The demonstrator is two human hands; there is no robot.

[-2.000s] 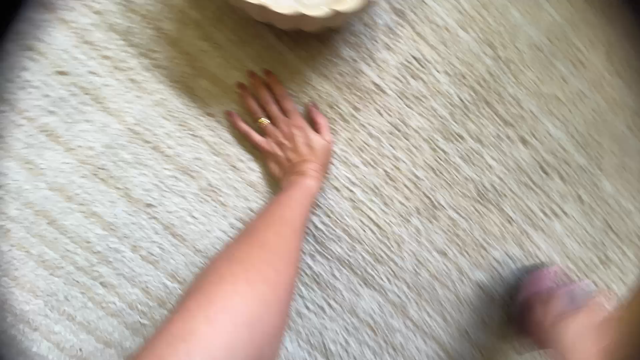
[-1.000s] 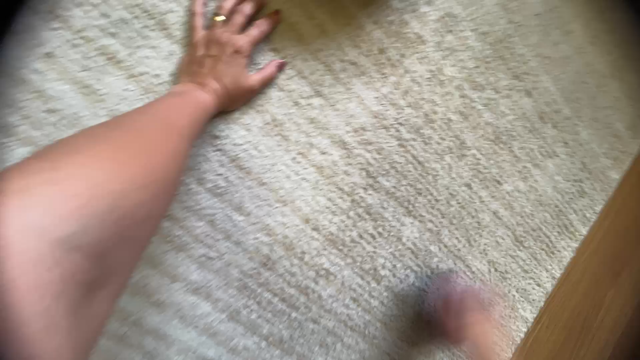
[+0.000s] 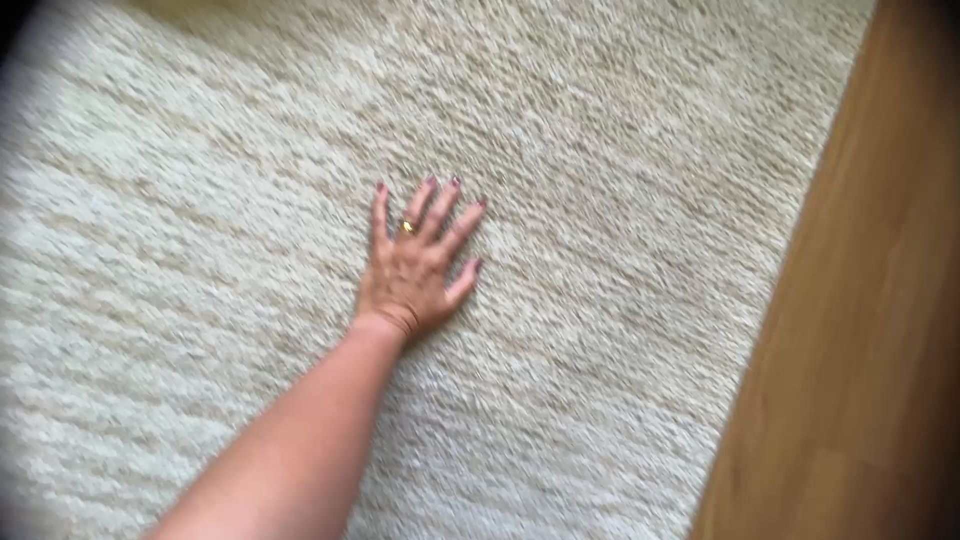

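Note:
My left hand [image 3: 416, 262] lies palm down on a cream and beige striped rug [image 3: 570, 315], near the middle of the head view. Its fingers are spread and hold nothing. A gold ring [image 3: 407, 226] is on one finger, and the nails are dark. The forearm comes in from the lower left. My right hand does not show.
Along the right side, the rug's straight edge meets a brown wood floor [image 3: 832, 337]. A blurred yellowish patch [image 3: 187, 15] lies at the top left; what it is cannot be told.
The view has shifted, with more of the wood floor showing. The scalloped pale object at the top and the blurred pinkish shape at the lower right have left view. My left hand stays spread.

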